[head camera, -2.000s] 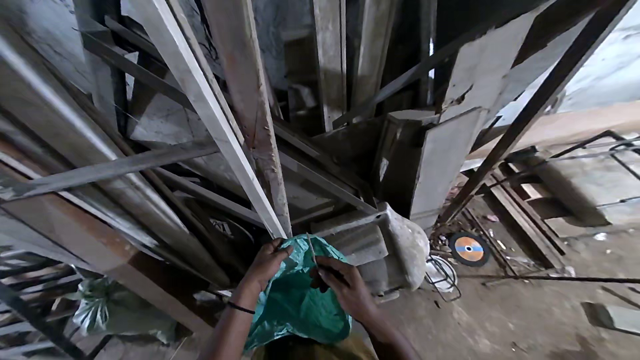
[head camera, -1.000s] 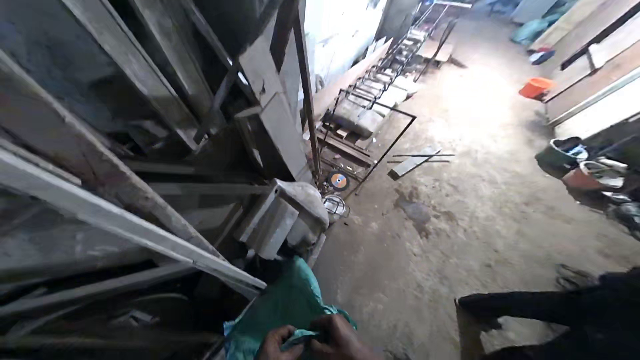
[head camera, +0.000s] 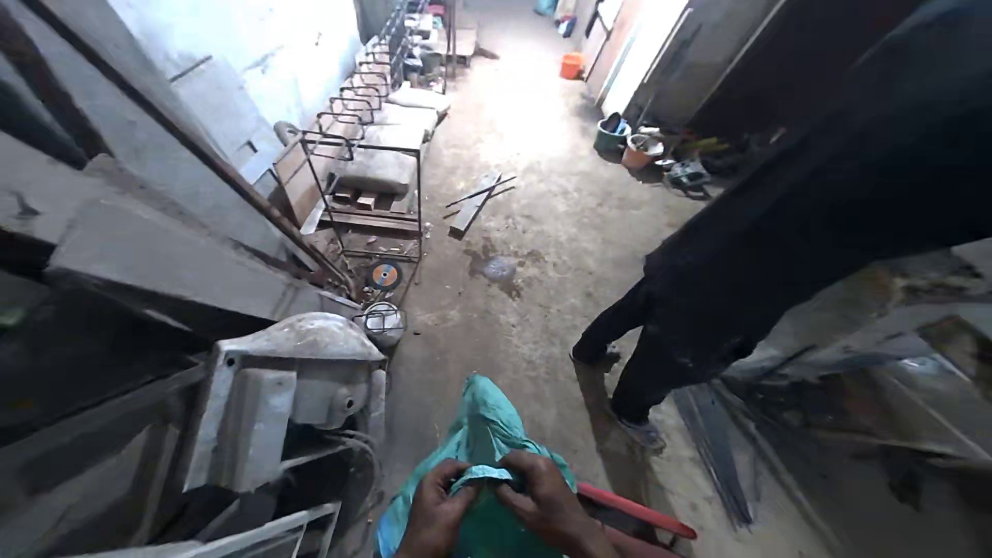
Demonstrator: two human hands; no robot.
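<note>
A green woven plastic sack (head camera: 492, 422) is at the bottom middle of the head view. My left hand (head camera: 440, 504) pinches its rolled edge from the left, between thumb and fingers. From the right, my right hand (head camera: 542, 492) grips the same edge, a short gap from the left. The sack's cloth rises to a point beyond both hands and spreads out below them. What is inside the sack cannot be seen. A red bar (head camera: 635, 510) lies just right of my right hand.
A person in dark clothes (head camera: 697, 310) stands close on the right. At left are a dirty sink-like basin (head camera: 298, 349) and leaning boards. A metal frame (head camera: 420, 201), a cutting disc (head camera: 384, 275), a board with rods (head camera: 474, 205) and buckets (head camera: 612, 136) stand or lie farther off.
The view has swung right from the leaning boards to the passage. My hands, apart on the sack two seconds ago, are now close together at its edge. The other person has come nearer.
</note>
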